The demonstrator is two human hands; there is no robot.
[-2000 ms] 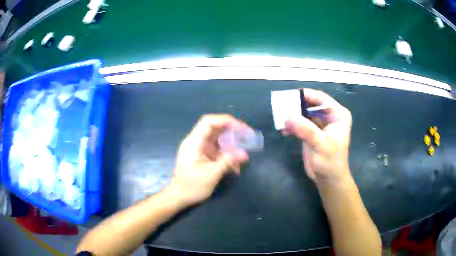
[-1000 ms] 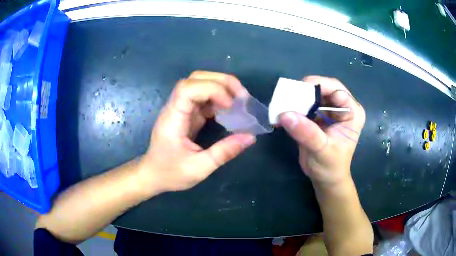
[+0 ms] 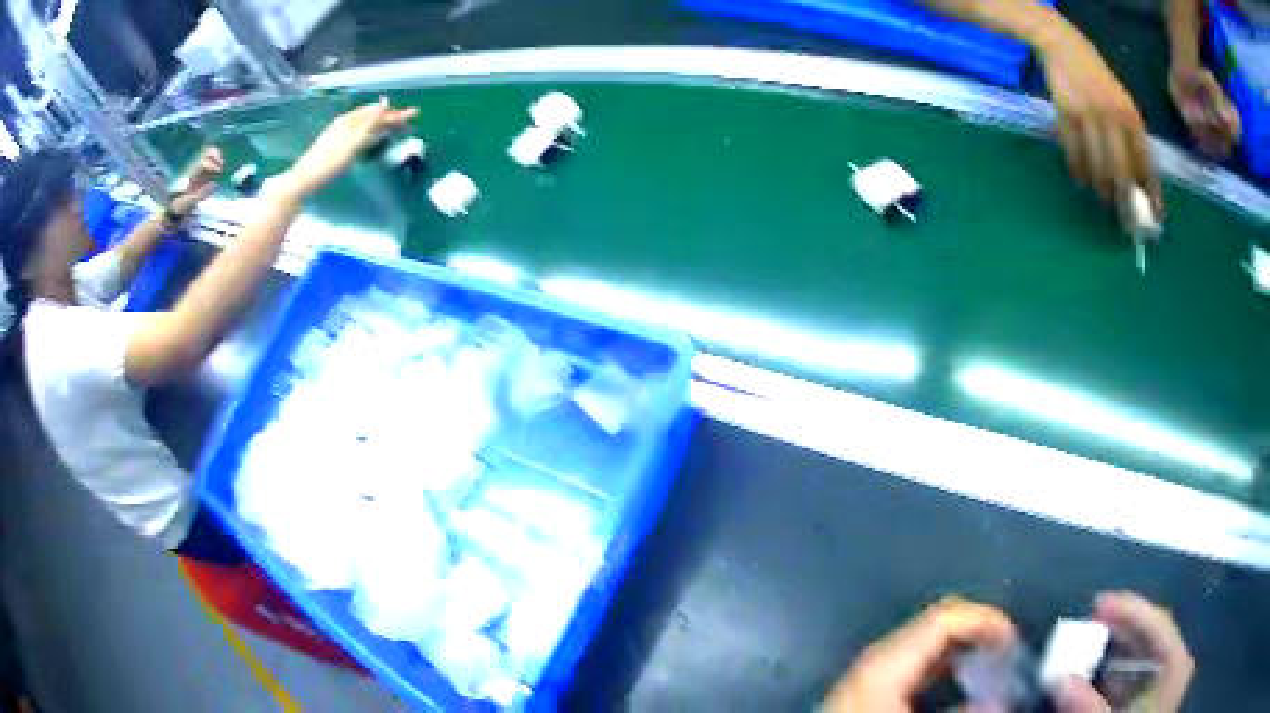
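Observation:
My left hand (image 3: 926,660) is at the bottom edge, right of centre, partly cut off and blurred, with its fingers around a translucent plastic cover (image 3: 992,674). My right hand (image 3: 1148,655) is just to its right, also cut off by the bottom edge. It holds a white unit (image 3: 1074,651), with a thin white stem on the unit's right side. The cover and the unit are close together; I cannot tell whether they touch.
A blue bin (image 3: 657,460) heaped with clear covers stands left of my hands. Beyond the pale rail (image 3: 836,436), the green conveyor (image 3: 696,237) carries several white units. A person (image 3: 105,376) at left reaches over the belt. Another person's hand (image 3: 1104,132) holds a unit at upper right.
The view has swung left and up, so the bin is now central and my hands are low at the right. The cover and unit are still held in separate hands.

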